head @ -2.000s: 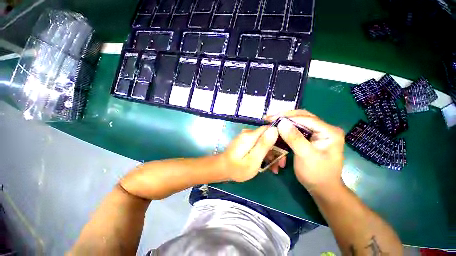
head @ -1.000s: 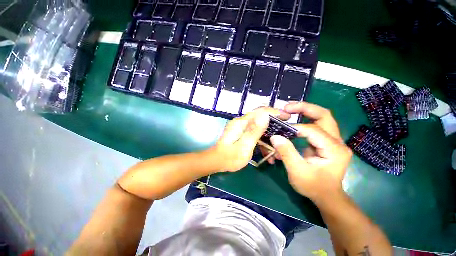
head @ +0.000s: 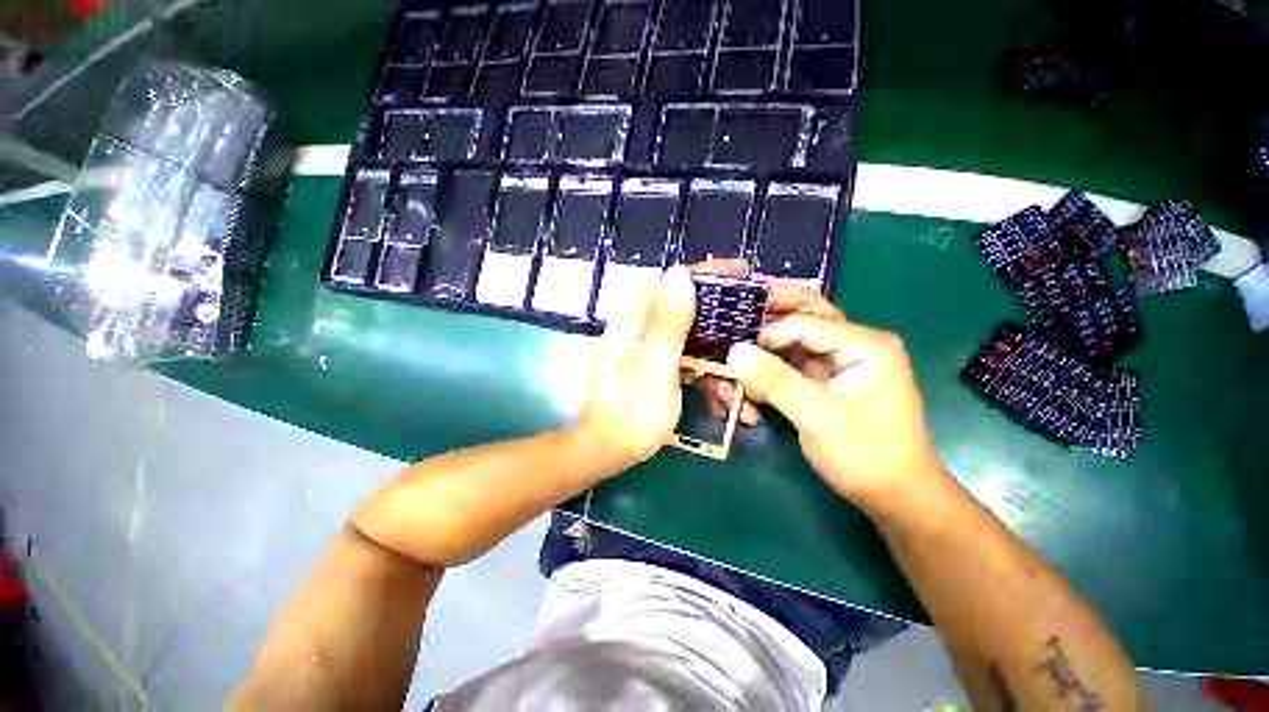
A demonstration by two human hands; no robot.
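A black keypad [head: 727,314] with light and red key marks sits at the upper end of a gold-edged front housing [head: 708,447], whose open window shows below it. My left hand [head: 636,373] grips the left side of the housing, thumb at the keypad's left edge. My right hand [head: 843,397] holds the right side, with thumb and fingers at the keypad's lower right corner. Both hands hold it above the green tabletop, at the near edge of the black parts tray [head: 455,237]. Whether the keypad is fully seated cannot be told.
Housings with white lower halves stand in the tray's near row. Several loose keypads [head: 1054,388] lie in clusters to the right, with a dark heap [head: 1069,75] beyond. A shiny clear plastic bag [head: 170,209] lies left of the tray. A white strip [head: 930,191] crosses the green tabletop [head: 891,257].
Both hands have moved left with the housing. It has turned more upright in view, and the keypad face now shows more fully. The camera view has shifted slightly.
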